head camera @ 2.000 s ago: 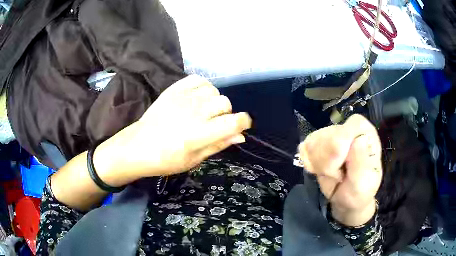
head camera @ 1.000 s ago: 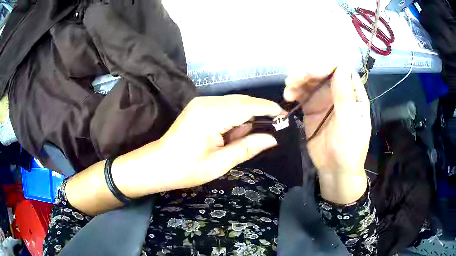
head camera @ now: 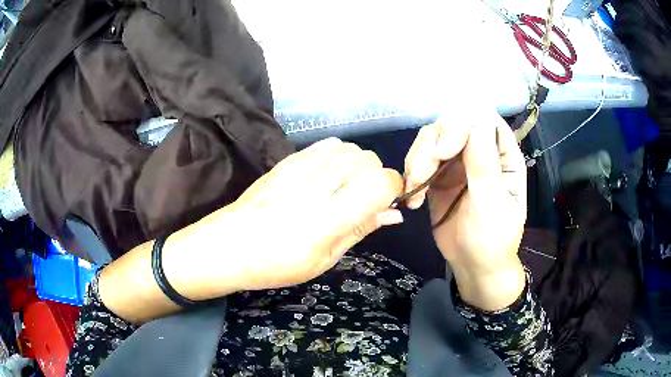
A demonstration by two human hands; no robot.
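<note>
A thin dark brown cord (head camera: 434, 181) runs between my two hands, in front of the table's front edge. My left hand (head camera: 324, 210) pinches one end between thumb and bent fingers; what else lies inside it is hidden. My right hand (head camera: 474, 199) is palm toward me, with the cord passing between its fingertips and a loop of it lying over the palm. The fingertips of both hands are close together. A dark brown garment (head camera: 184, 140) lies in folds on the left side of the table and hangs over its edge.
Red-handled scissors (head camera: 544, 48) lie on the white table (head camera: 353, 59) at the upper right. A beige strap (head camera: 531, 121) hangs at the table edge. A blue crate (head camera: 62, 274) and a red stool (head camera: 48, 331) stand at lower left. Dark cloth (head camera: 600, 280) is at right.
My hands came together from apart, and my right hand opened from a fist. A small pale piece seen at my left fingertips a second ago is now hidden.
</note>
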